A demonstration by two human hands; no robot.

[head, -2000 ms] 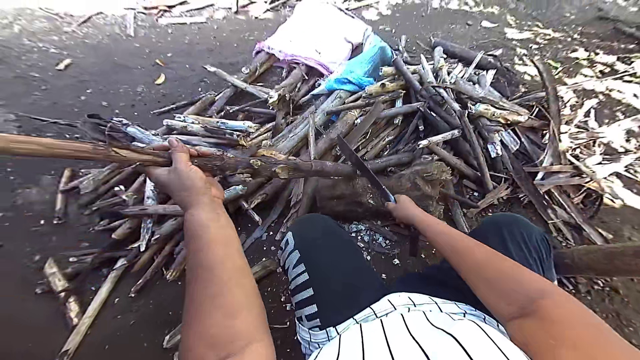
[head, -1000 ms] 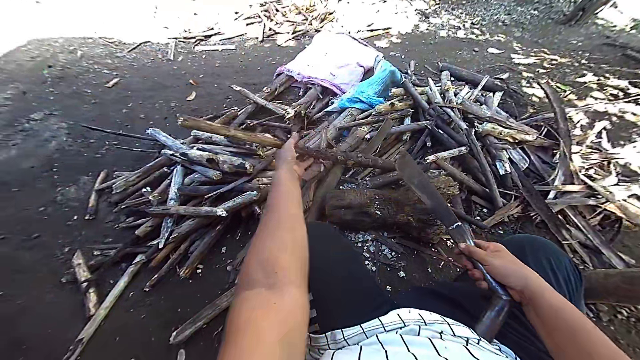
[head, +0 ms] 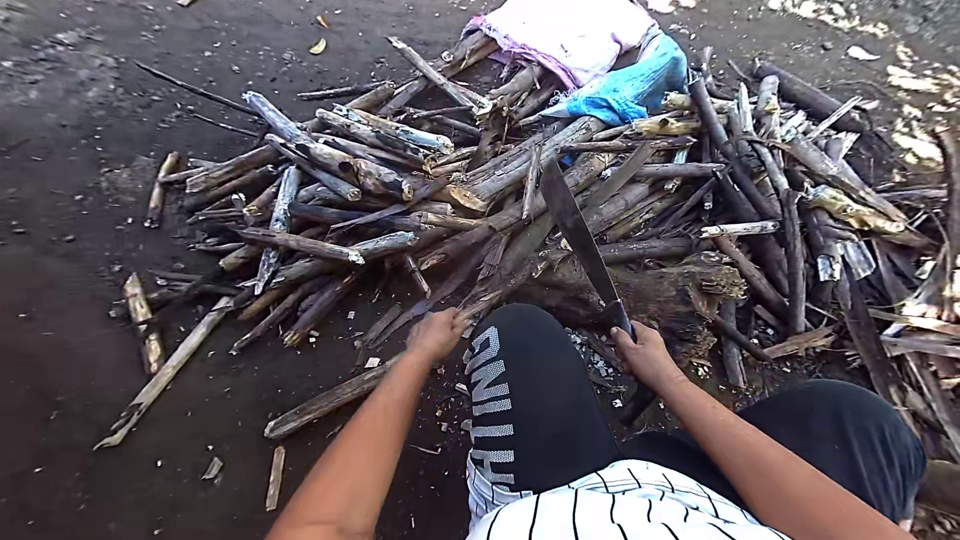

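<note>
My right hand (head: 646, 358) grips the dark handle of a machete (head: 577, 229), whose blade points up and slightly left over the woodpile. At the pile's near edge, left of my knee, my left hand (head: 437, 334) is closed around the lower end of a wooden stick (head: 491, 295) that slants up to the right; its far end merges with the other wood. A thick log (head: 637, 298) lies just beyond my knees, behind the machete's handle. Cut branches (head: 352, 169) are heaped around it.
A white and pink sack (head: 570, 34) and a blue plastic sheet (head: 630, 84) cover the back of the pile. Loose sticks (head: 172, 367) lie on the dark ground at left. Dry split wood (head: 926, 330) is at right, and wood chips are scattered near my knees.
My left hand has let go of the branch it held over the log and come back to the pile's near edge. The machete, low at my right a second ago, is again upright beside the log.
</note>
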